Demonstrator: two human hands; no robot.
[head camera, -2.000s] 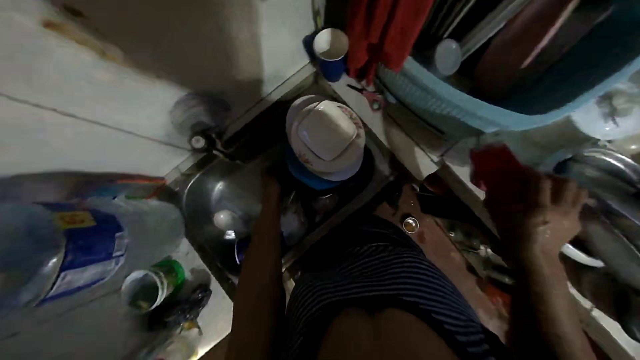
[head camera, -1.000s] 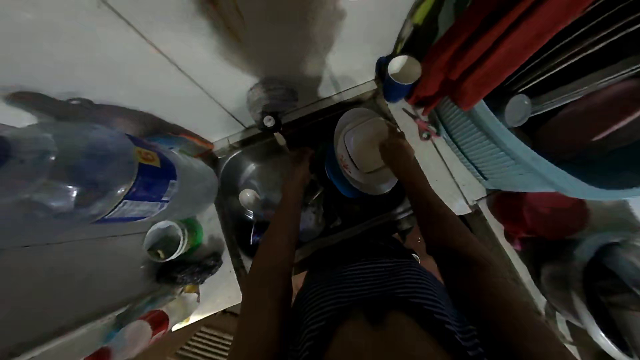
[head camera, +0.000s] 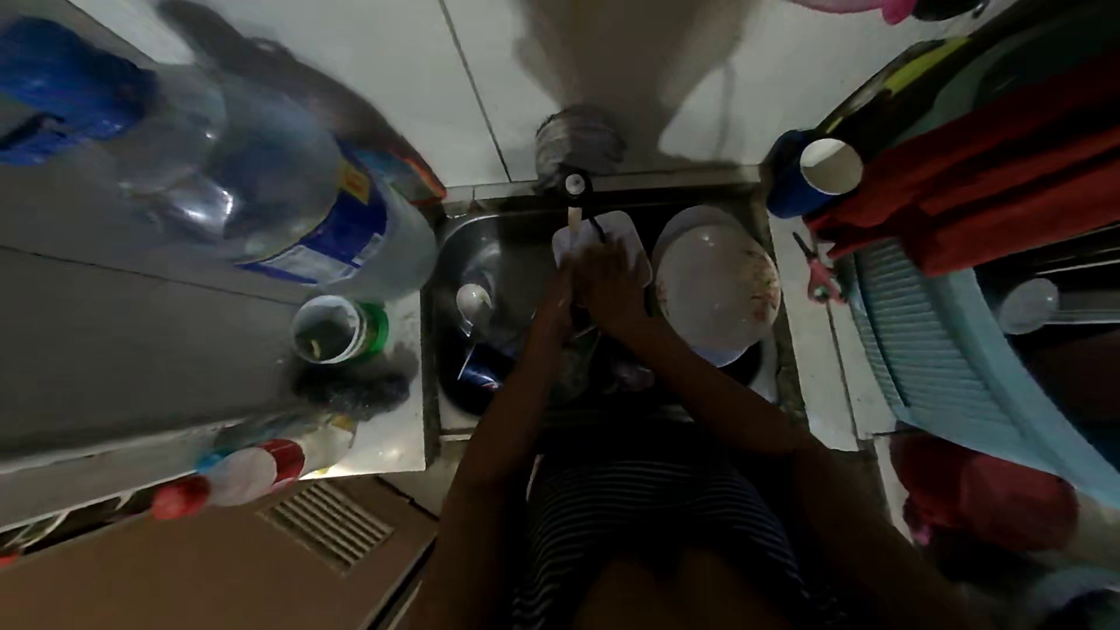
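Note:
A small white square dish (head camera: 619, 229) is under the faucet (head camera: 574, 194) over the metal sink (head camera: 516, 229). My right hand (head camera: 610, 284) lies across the dish with its fingers on it. At the dish's lower left edge is my left hand (head camera: 556, 297), its fingers partly hidden, so its hold is unclear. Right of my hands sits a stack of plates, a floral plate (head camera: 713, 284) on top. In the sink's left part lie a pale rounded utensil (head camera: 473, 302) and a dark blue cup or can (head camera: 484, 367).
Left of the sink stand a large plastic water bottle (head camera: 262, 192), a white-and-green tub (head camera: 337, 330) and a red-capped bottle (head camera: 254, 472). To the right are a blue cup (head camera: 801, 188), red-handled scissors (head camera: 822, 278), a light blue basket (head camera: 936, 350) and a red cloth (head camera: 980, 175).
The square dish has moved from the top of the plate stack to under the faucet. My right hand has gone left with it. The view has shifted.

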